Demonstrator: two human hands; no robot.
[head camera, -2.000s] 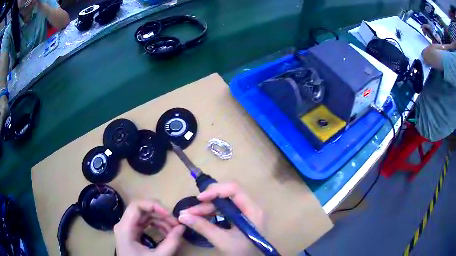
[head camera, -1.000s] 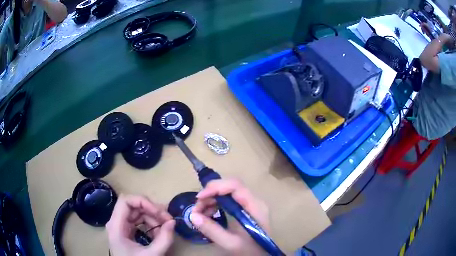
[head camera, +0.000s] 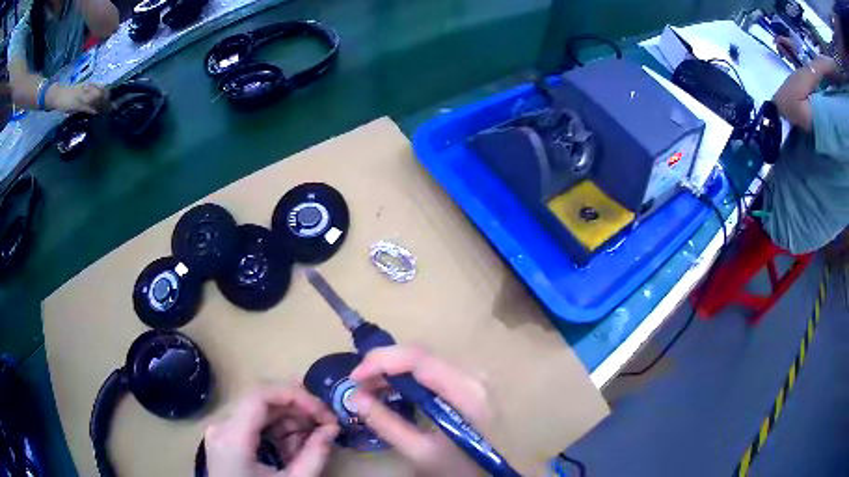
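Observation:
My right hand (head camera: 424, 405) holds the dark soldering iron (head camera: 436, 407), its metal barrel pointing up-left over the cardboard. The thumb and fingers of that hand are also at a black speaker driver (head camera: 326, 374) with a silver centre, partly hidden by my hands. My left hand (head camera: 270, 433) is left of the driver, fingertips pinched together near a dark wire; whether they grip it is hard to see. A black headphone with a round ear cup (head camera: 169, 374) lies on the left, its band running down to my left hand's side.
Several black speaker drivers (head camera: 311, 222) lie on the cardboard sheet (head camera: 372, 168). A silvery coil (head camera: 393, 261) lies right of them. The blue tray (head camera: 586, 306) at right holds the grey soldering station (head camera: 619, 130) and yellow sponge (head camera: 589, 214). Headphones (head camera: 270, 65) lie behind; other people sit beyond.
The view has shifted slightly, so the bench items sit further left. The wire visible between my hands a second ago is now mostly hidden. Another person's hand has reached toward headphones at upper left.

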